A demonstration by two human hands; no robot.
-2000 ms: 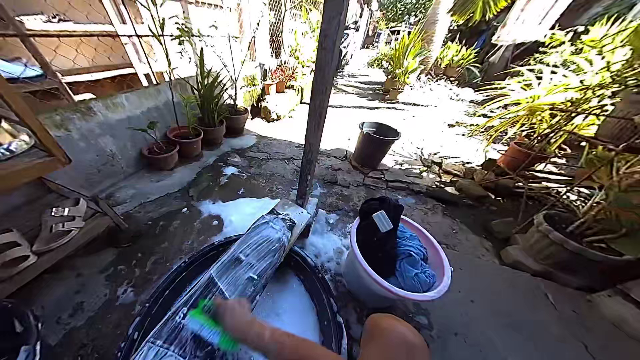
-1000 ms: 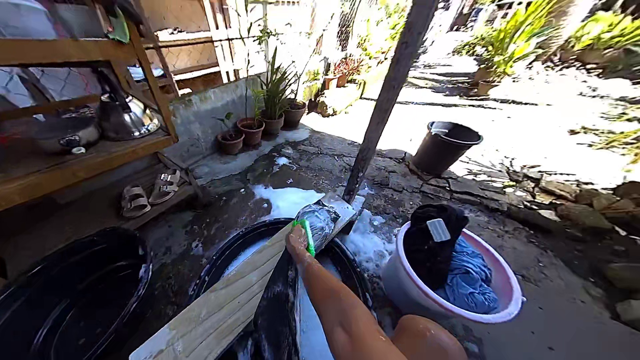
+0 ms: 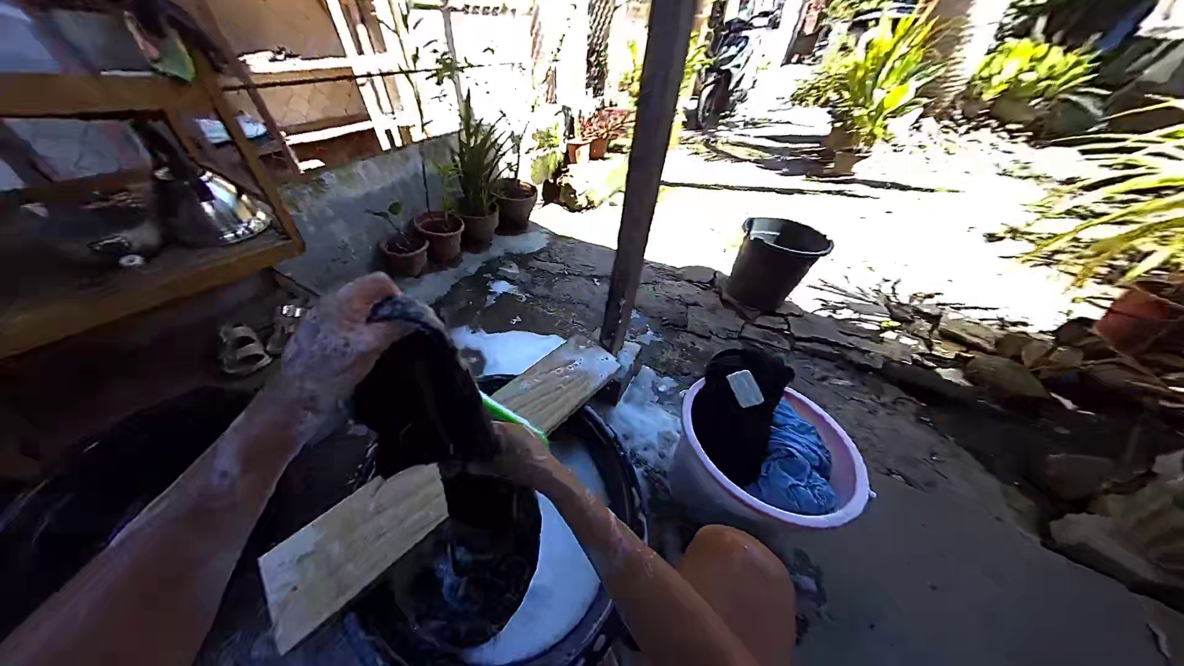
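Observation:
A wet black garment (image 3: pixel 421 398) hangs from my left hand (image 3: pixel 347 333), which grips its upper edge above a wooden washboard (image 3: pixel 356 550). My right hand (image 3: pixel 518 453) is lower and to the right, against the cloth, with a green brush (image 3: pixel 513 416) in it; its fingers are partly hidden. Part of the garment lies over the board and down into a black basin (image 3: pixel 615 453) of suds. To the right, a pink-rimmed tub (image 3: pixel 856 462) holds black cloth (image 3: pixel 740 425) with a pale bar (image 3: pixel 745 388) on top, and blue cloth (image 3: pixel 795 462).
A wooden post (image 3: pixel 643 176) rises behind the washboard. Beyond it stands a dark bucket (image 3: pixel 777 264). On the left are a wooden shelf (image 3: pixel 157 287) with a metal kettle (image 3: pixel 208 208), sandals (image 3: pixel 242 347) and a dark basin (image 3: pixel 111 462). Stones (image 3: pixel 1008 375) border the right side.
My left hand has come into view, gripping the black garment, which is now raised off the washboard. One second ago my right hand was farther up the board with the green brush.

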